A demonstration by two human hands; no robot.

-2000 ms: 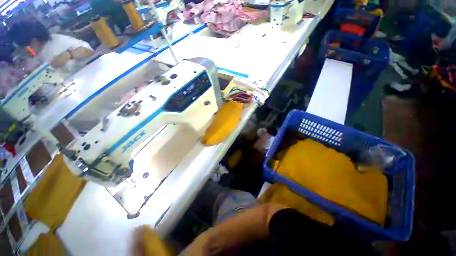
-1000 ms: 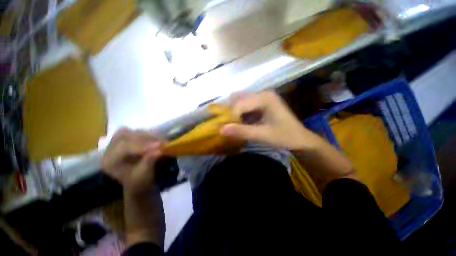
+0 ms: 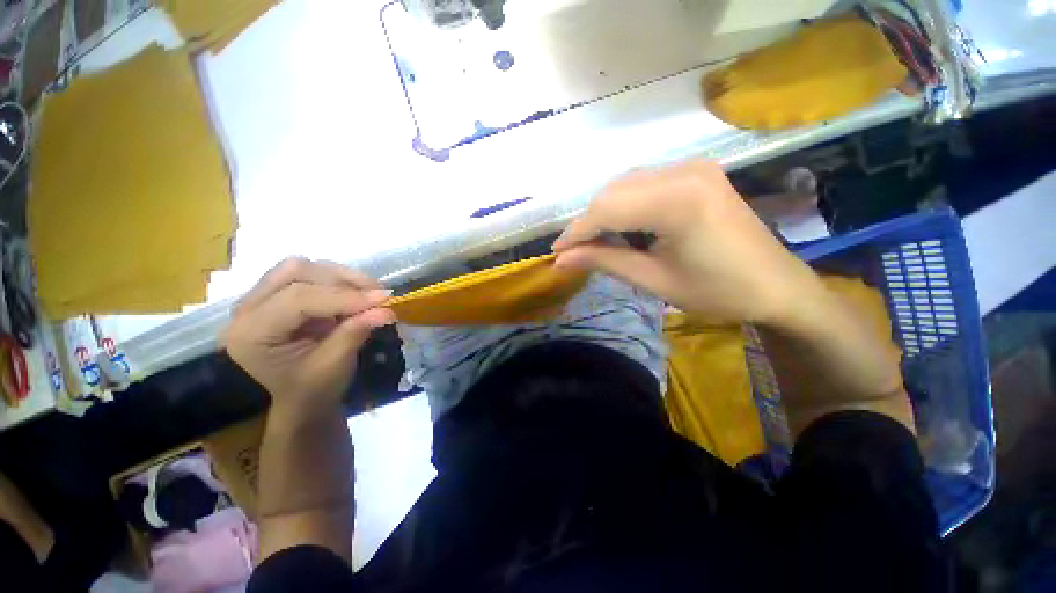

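Observation:
A small mustard-yellow fabric piece is stretched between my hands, in front of the table's front edge and above my lap. Its upper edge is pulled nearly straight. My left hand pinches its left end between thumb and fingers. My right hand pinches its right end. A squarish yellow panel stack lies on the left of the white table. A rounded pile of small yellow pieces lies at the right of the machine bed.
A blue basket with yellow pieces stands right of my lap, partly behind my right arm. Yellow cloth hangs beside it. Red-orange handles and white tubes lie at the left table edge. A cardboard box is at lower left.
The view has tilted down from the machine to my lap. Both hands have come together into view with the yellow piece, which was bunched and is now stretched out between them.

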